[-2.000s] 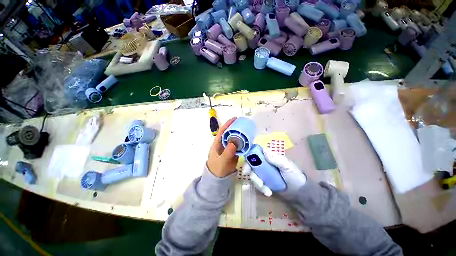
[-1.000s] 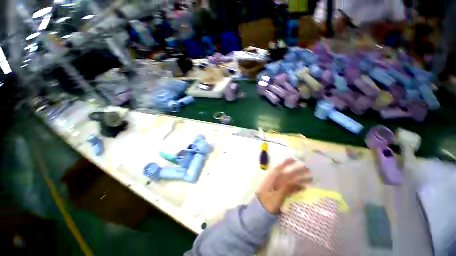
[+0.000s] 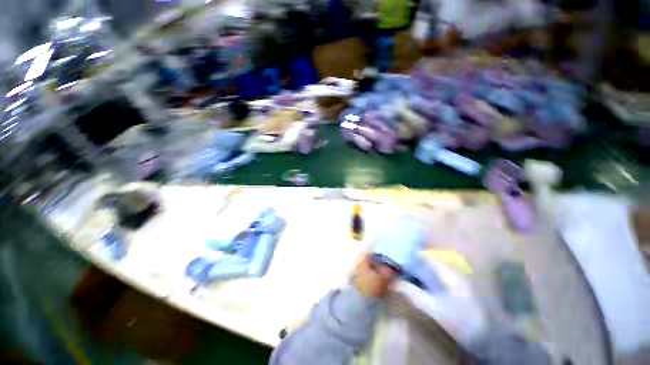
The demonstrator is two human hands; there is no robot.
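The picture is badly blurred. A light blue handheld fan (image 3: 400,239) is in front of me, its round head up and its handle pointing down to the right. My bare left hand (image 3: 372,276) holds it at the lower left of the head. My right hand (image 3: 452,303), in a white glove, is a pale smear at the handle; its fingers cannot be made out. Part of the yellow sheet (image 3: 450,259) shows behind the fan. The red-marked sheet cannot be made out.
A screwdriver (image 3: 356,222) lies beyond my left hand. Several blue fans (image 3: 246,249) lie left. A grey-green pad (image 3: 514,286), a purple fan (image 3: 514,196) and a white sheet (image 3: 606,249) are right. A heap of fans (image 3: 470,107) lies on the green surface (image 3: 388,170) behind.
One second ago my left hand was empty and spread over the red-marked sheet; now it holds a blue fan. My gloved right hand has come up to the fan. The view has shifted and blurred.
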